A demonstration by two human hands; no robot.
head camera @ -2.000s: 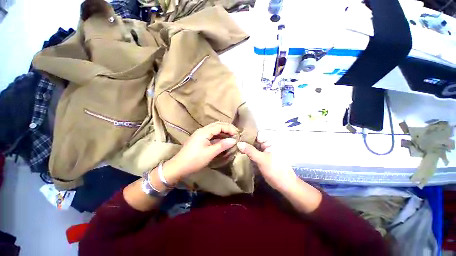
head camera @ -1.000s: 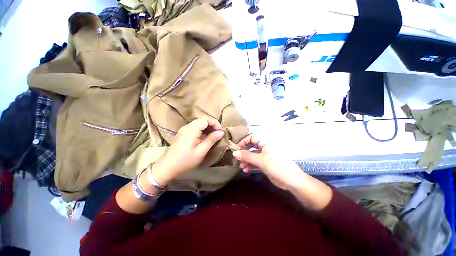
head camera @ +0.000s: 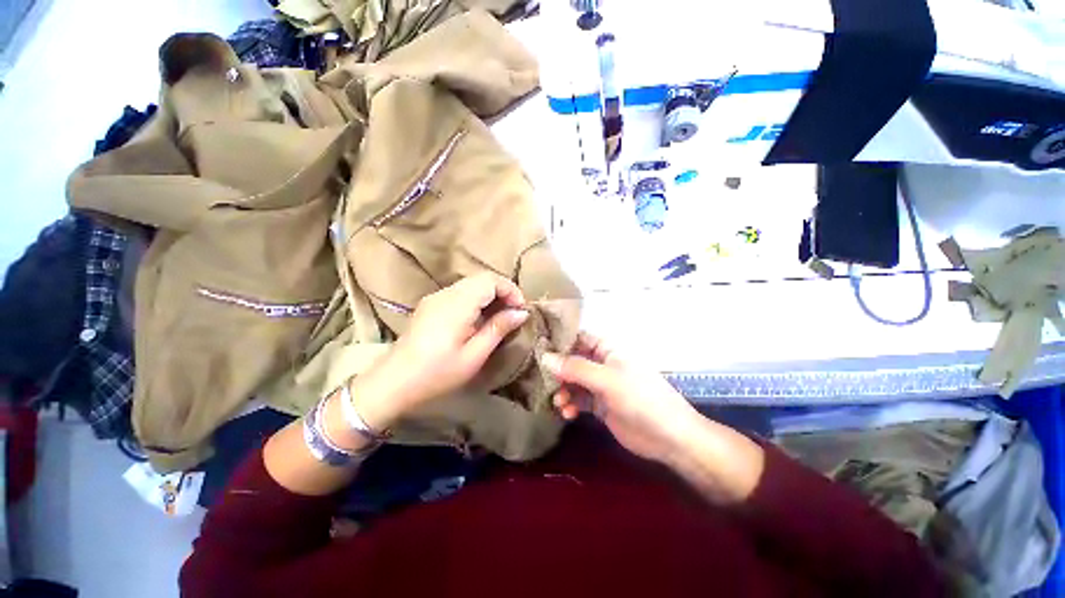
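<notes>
A tan jacket with slanted silvery zippers lies left of the sewing machine and over the lap. A folded tan edge of it, with a raw strip, is between my hands. My left hand pinches this edge between thumb and forefinger. My right hand pinches the same edge a little lower and to the right. The fingertips of the two hands are close together but apart. Parts of the edge are hidden under the fingers.
The white sewing machine stands at the upper right, draped with a black band. Snips, a black flat rectangle and tan scraps lie on the table. A measuring strip runs along its front edge. Dark plaid garments lie at left.
Over the two seconds the view has shifted, so the machine appears further left. Since one second ago, my right hand has moved slightly down along the edge, and the folded fabric between the hands has opened out more.
</notes>
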